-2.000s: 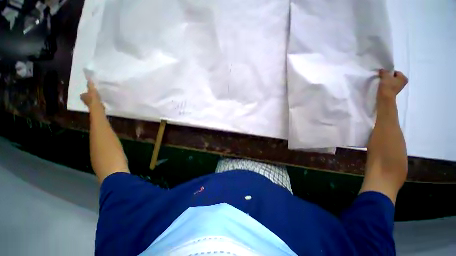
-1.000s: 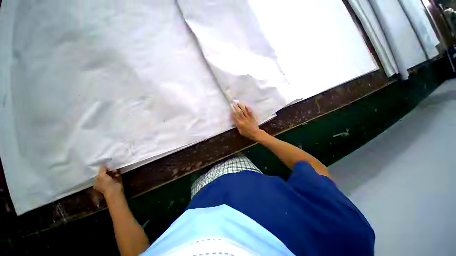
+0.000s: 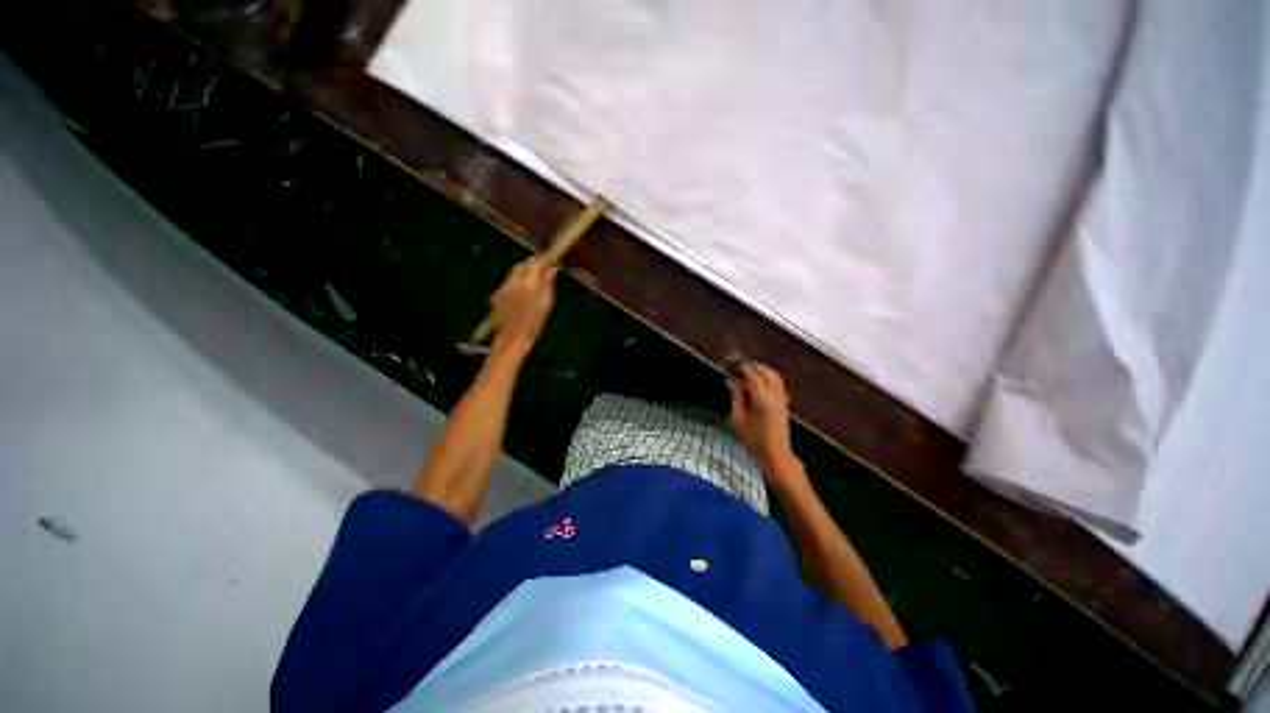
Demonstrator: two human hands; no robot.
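A large white sheet (image 3: 780,181) with faint wrinkles covers the table, its near edge running diagonally down to the right. My left hand (image 3: 524,302) is closed around a narrow yellow-brown wooden ruler (image 3: 574,230). One end of the ruler reaches the sheet's edge; the other sticks out below my hand. My right hand (image 3: 759,404) is at the table edge, short of the sheet, with its fingers bent together. Whether it holds anything small cannot be told. A folded-over part of the sheet (image 3: 1065,404) lies at the right.
The worn dark-brown table edge (image 3: 669,300) runs diagonally between the sheet and a dark green area (image 3: 307,209) specked with scraps. Pale grey floor (image 3: 153,460) lies at the left. More white sheet (image 3: 1219,474) lies at the far right.
The view has turned. My left hand has let go of the sheet's edge and taken hold of the ruler. My right hand has left the sheet and moved to the table edge.
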